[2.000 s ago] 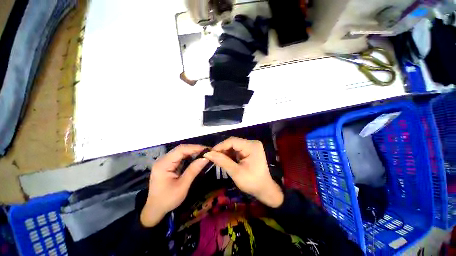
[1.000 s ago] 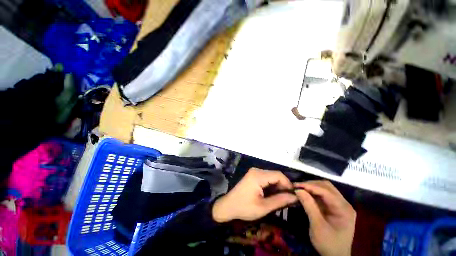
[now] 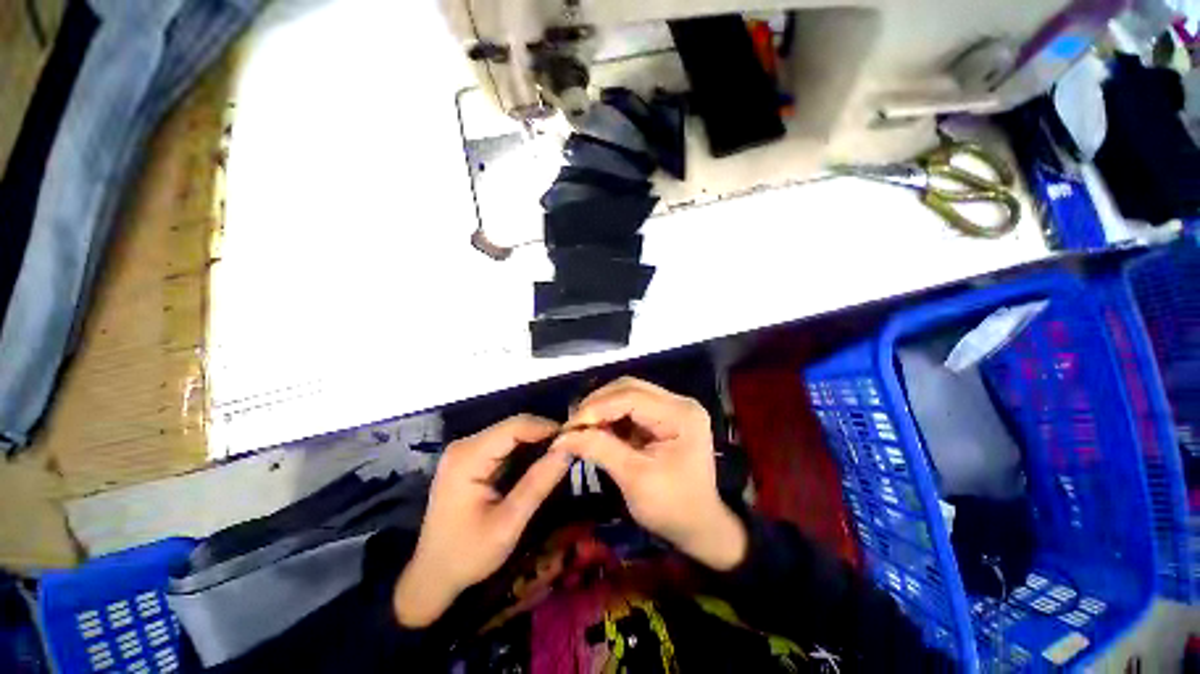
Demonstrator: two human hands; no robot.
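My left hand (image 3: pixel 490 507) and my right hand (image 3: pixel 654 461) meet over my lap, just below the table's front edge. Their fingertips pinch a small dark piece, mostly hidden by the fingers; it looks like a small flap. Black and dark grey pocket flaps (image 3: pixel 595 270) overlap in a row on the white table (image 3: pixel 355 250), from beside the needle toward the front edge. The sewing machine's needle area (image 3: pixel 533 116) is at the top, with no hand near it.
Brass-handled shears (image 3: pixel 967 191) lie at the table's right. A black flat case (image 3: pixel 728 86) lies on the machine bed. A long cut bundle (image 3: pixel 79 198) lies on the left extension. Blue baskets holding cloth stand at right (image 3: pixel 869 487) and lower left (image 3: pixel 125 560).
The view swung left a second ago and is now back over the table. My hands stay together over my lap, fingertips still pinching the small piece. The flap row looks unchanged.
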